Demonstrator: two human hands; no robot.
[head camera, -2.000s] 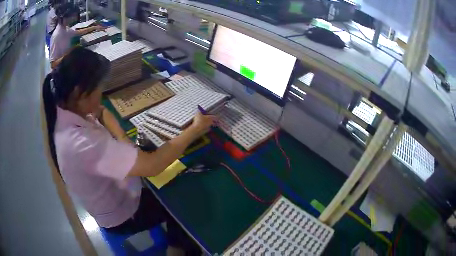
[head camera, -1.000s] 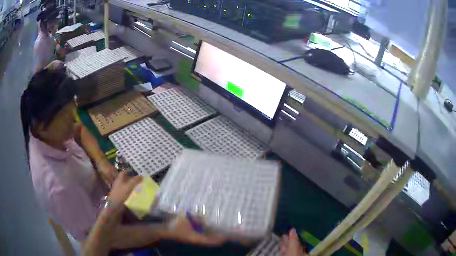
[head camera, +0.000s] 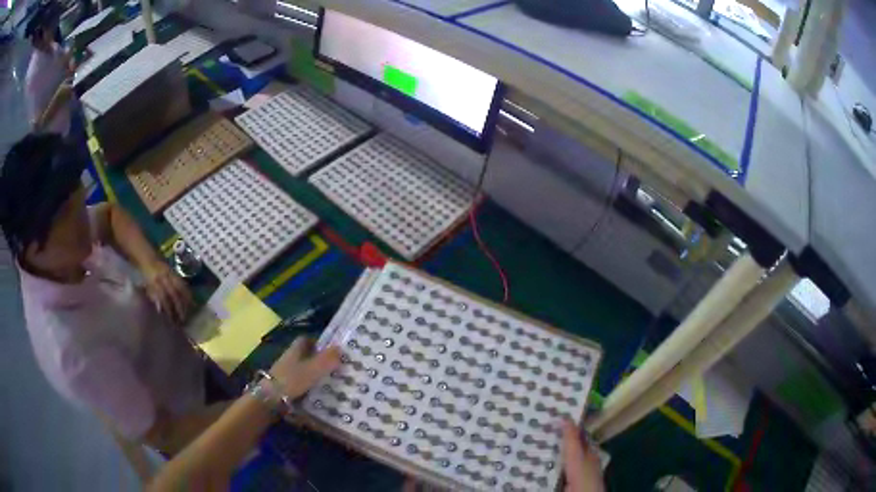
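Observation:
A stack of white parts trays (head camera: 451, 375) is tilted in front of me; its top tray carries rows of small round metallic parts in linked pairs. Edges of more trays show at its left side. My left hand (head camera: 303, 370), with a bracelet at the wrist, grips the left edge, thumb on top. My right hand (head camera: 580, 459) is at the lower right edge, cut off by the frame bottom; only part of it shows. The undersides of both hands' grips are hidden. Fingertips at the bottom edge below the stack cannot be clearly assigned.
A seated person (head camera: 96, 317) in pink is at left, one hand near a yellow sheet (head camera: 235, 332). White trays (head camera: 384, 197) and a brown tray (head camera: 187, 159) lie on the green mat. A monitor (head camera: 408, 77), shelf (head camera: 653, 86) and slanted pale posts (head camera: 692, 336) stand beyond. A red cable (head camera: 490, 255) loops nearby.
The blurred tray stack has come closer and lower. My left hand has moved from beside the yellow sheet to its left edge; my right hand is now at its right edge.

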